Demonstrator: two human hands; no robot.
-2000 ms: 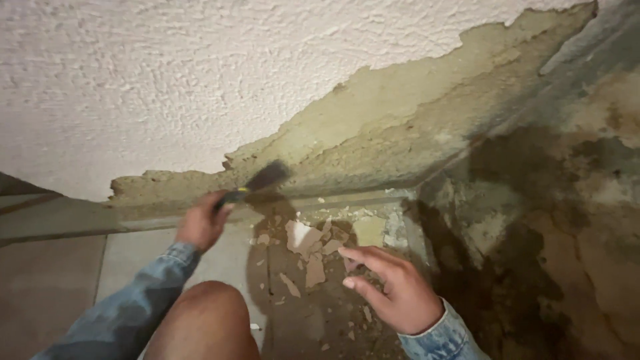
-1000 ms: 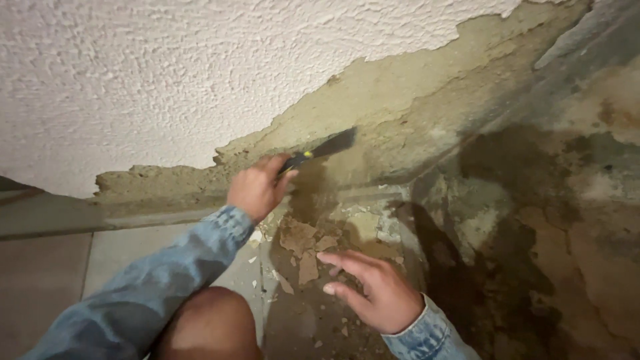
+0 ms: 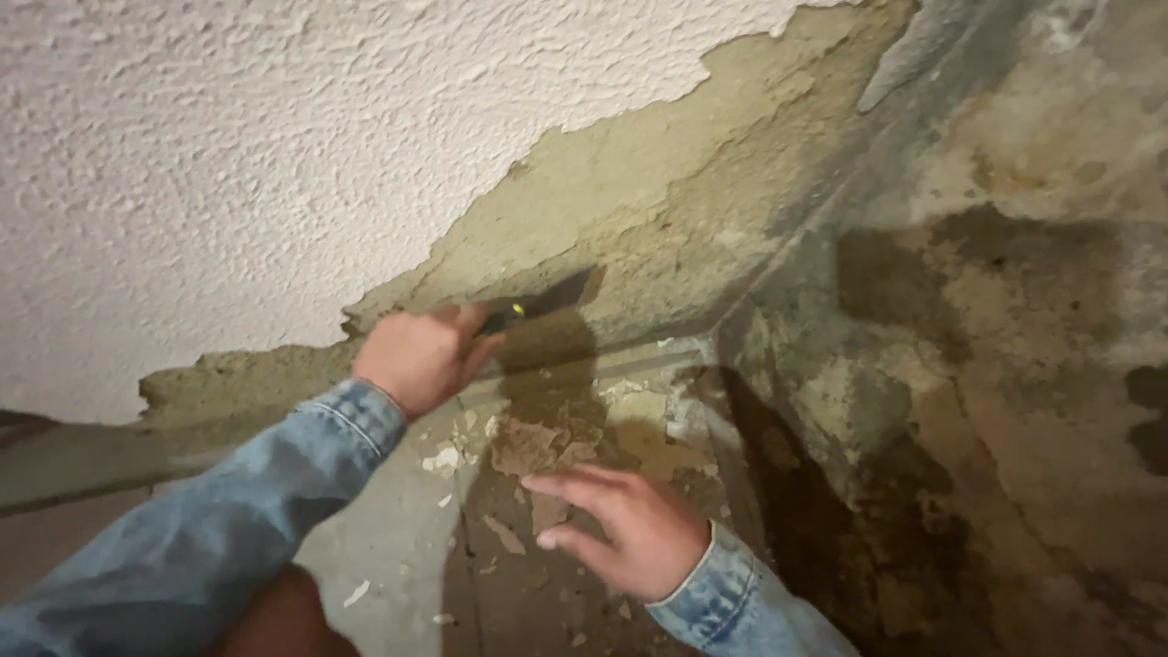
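My left hand (image 3: 427,358) grips the dark handle of a putty knife (image 3: 557,297), which has a small yellow mark. Its wide blade points up and right, at the bare, scraped strip of wall (image 3: 620,182) below the textured white coating (image 3: 274,164); whether the edge touches is unclear. My right hand (image 3: 625,529) holds nothing, its thumb and fingers apart, over the floor near flakes of loose coating (image 3: 525,445).
A stained, peeling wall (image 3: 1004,365) meets the scraped wall in a corner at the right. Floor tiles (image 3: 383,557) carry scattered chips. My bent knee (image 3: 287,620) shows at the bottom left. Shadows fall across the corner.
My left hand with the putty knife has moved right and up along the scraped strip from where it was two seconds ago. The right hand stays low over the flakes.
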